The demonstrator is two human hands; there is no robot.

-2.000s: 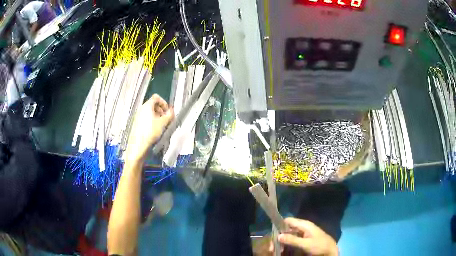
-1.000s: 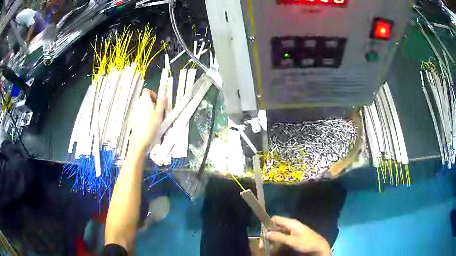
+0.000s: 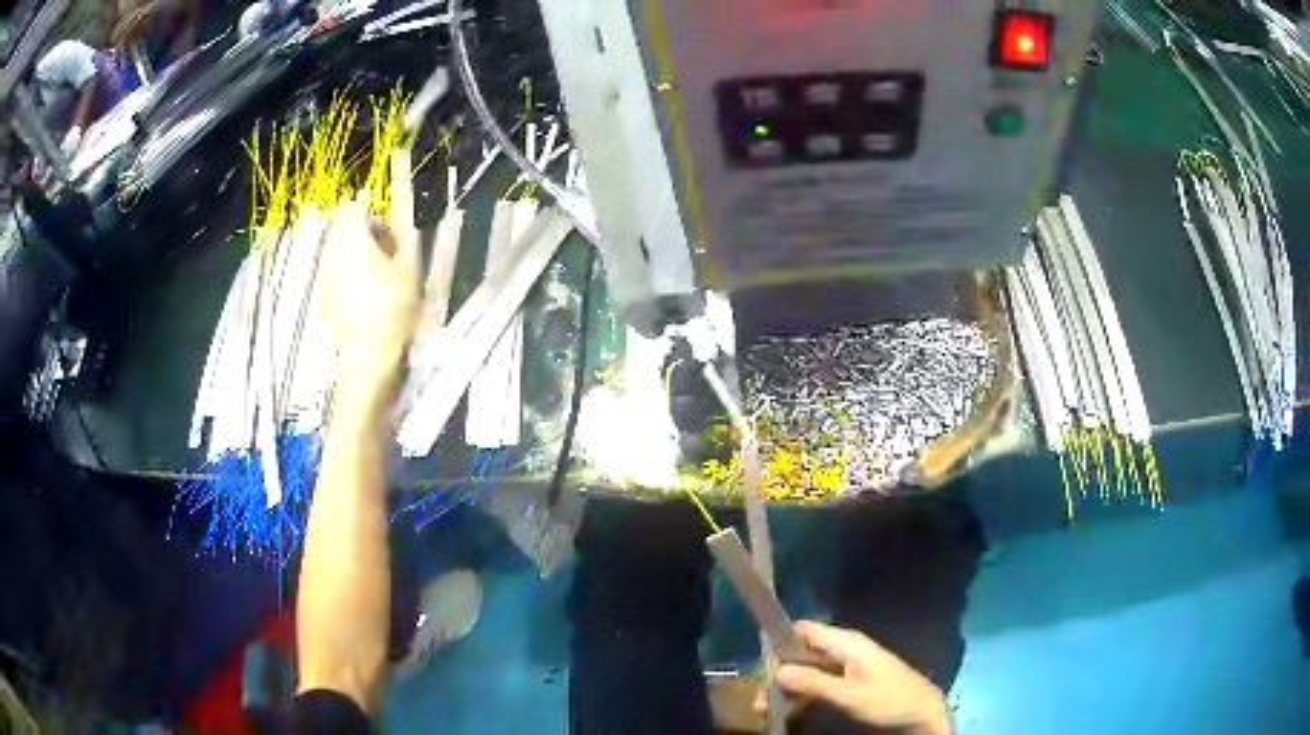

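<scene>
My right hand [image 3: 865,681], at the bottom right of centre, grips sleeved lead wires [image 3: 751,589]. One has a yellow tip pointing up and left; another long strip runs up from the hand to the work point under the machine head [image 3: 632,172]. My left hand [image 3: 374,309] is over the right side of the left wire bundle [image 3: 302,316], which has yellow ends at the top and blue ends at the bottom. Its fingers are blurred beside a white strip, and whether they hold it cannot be told. More sleeved wires [image 3: 496,330] lie right of this hand, some crossing.
The machine box [image 3: 862,201] with a lit red lamp stands above the work point. The parts tray [image 3: 991,417] holds silver pieces and a yellow patch. Wire bundles lie to its right [image 3: 1078,338] and far right [image 3: 1243,287]. A grey cable [image 3: 481,108] curves left of the head.
My left hand has moved left and up from the loose strips onto the left bundle's side. My right hand still grips its wires. The view has shifted, with the machine now further left and higher.
</scene>
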